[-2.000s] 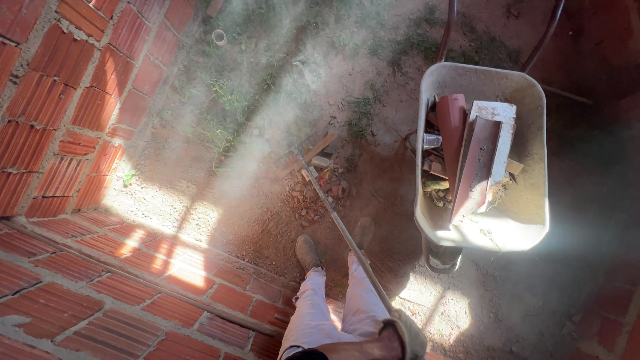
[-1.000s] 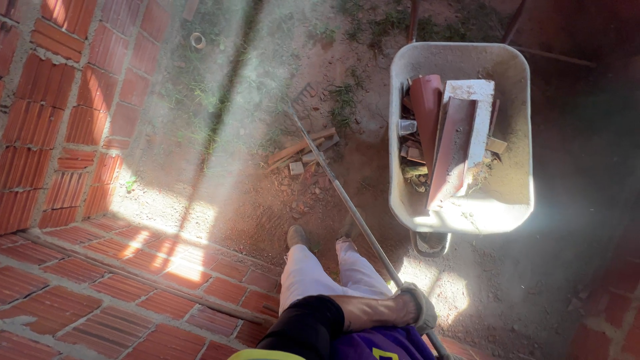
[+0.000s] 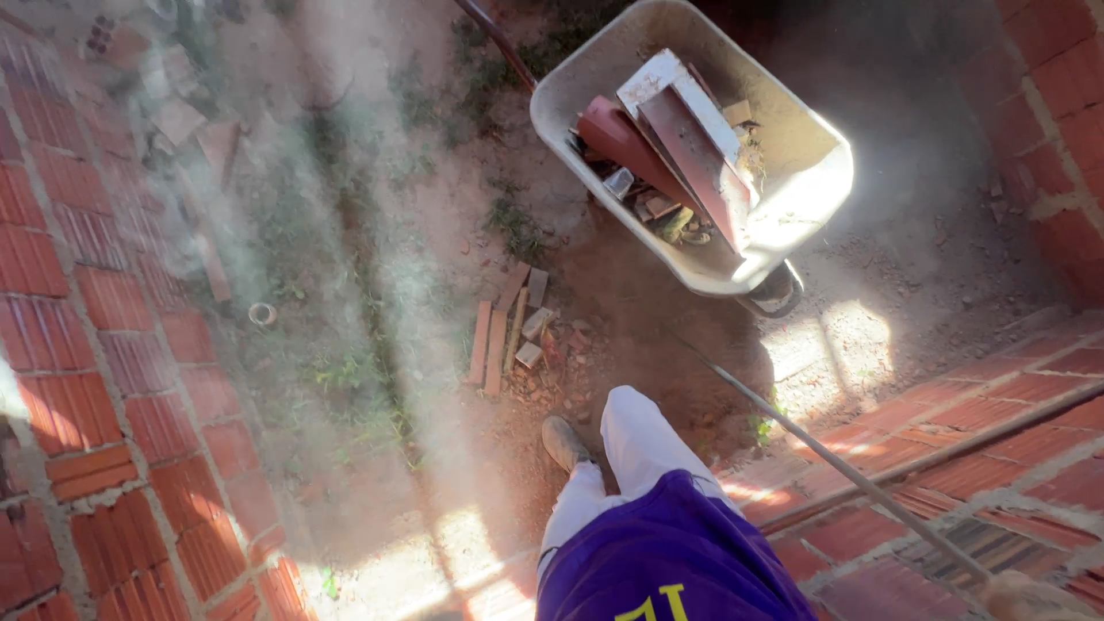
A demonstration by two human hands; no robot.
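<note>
At the lower right edge, my right hand (image 3: 1026, 595), blurred and seemingly gloved, is closed around the long thin handle (image 3: 862, 483) of a tool. The handle slants up and left over the dusty ground; its working end is too dim to identify. My left hand is out of view. Ahead of my shoe (image 3: 565, 442) lies a small heap of reddish rubble (image 3: 573, 366), with narrow brick or wood strips (image 3: 496, 349) and small blocks beside it. A pale wheelbarrow (image 3: 811, 181) holds a curved roof tile (image 3: 625, 142), a white-and-rust-coloured long piece (image 3: 686, 129) and mixed debris.
Hollow-brick walls stand at left (image 3: 60, 336) and lower right (image 3: 957, 440). A wheelbarrow handle (image 3: 496, 39) reaches up left. Loose boards and broken pieces (image 3: 203, 233) lie along the left wall, near a pale ring (image 3: 262, 314). Dust hangs in the sunbeams over patchy grass.
The view has turned markedly. The tool's handle, which extended up left past the rubble, now lies right of the heap. The arm across my body is out of view.
</note>
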